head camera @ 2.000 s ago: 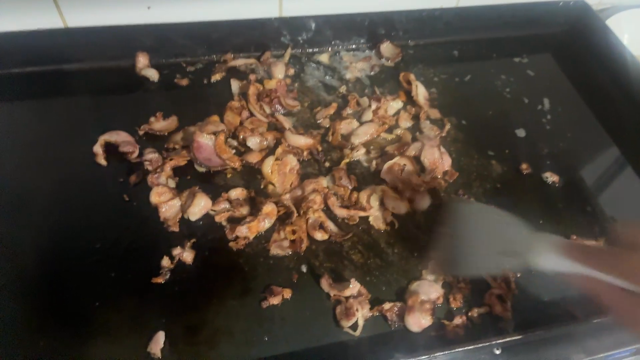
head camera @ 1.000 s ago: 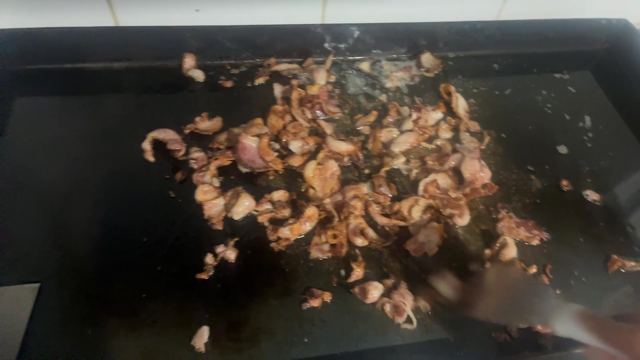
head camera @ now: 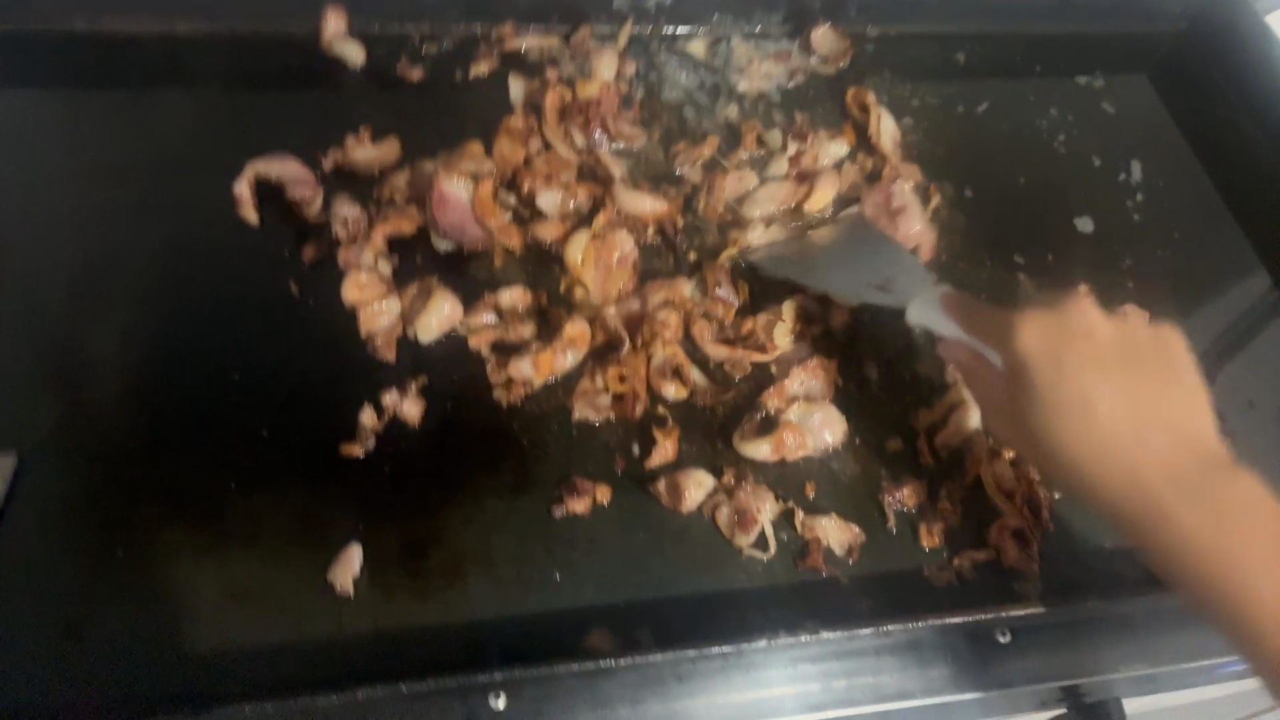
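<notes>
My right hand [head camera: 1110,400] comes in from the right edge, closed around the handle of a metal spatula [head camera: 850,262], somewhat blurred. The spatula's blade lies among browned slices of meat [head camera: 600,260] right of the middle of a black flat griddle [head camera: 200,450]. The slices are curled and glossy, thickest across the centre. A smaller group of darker pieces [head camera: 1010,500] sits below my right hand, near the front. My left hand is out of the frame.
The griddle's raised back wall [head camera: 300,45] runs along the top. Its metal front edge [head camera: 700,680], with screws, crosses the bottom. A metal corner [head camera: 5,475] of some object shows at the far left. Small pale bits [head camera: 1085,222] dot the right side.
The spatula has moved from the front right of the griddle up and back, into the right side of the meat. More of my right hand and forearm now shows.
</notes>
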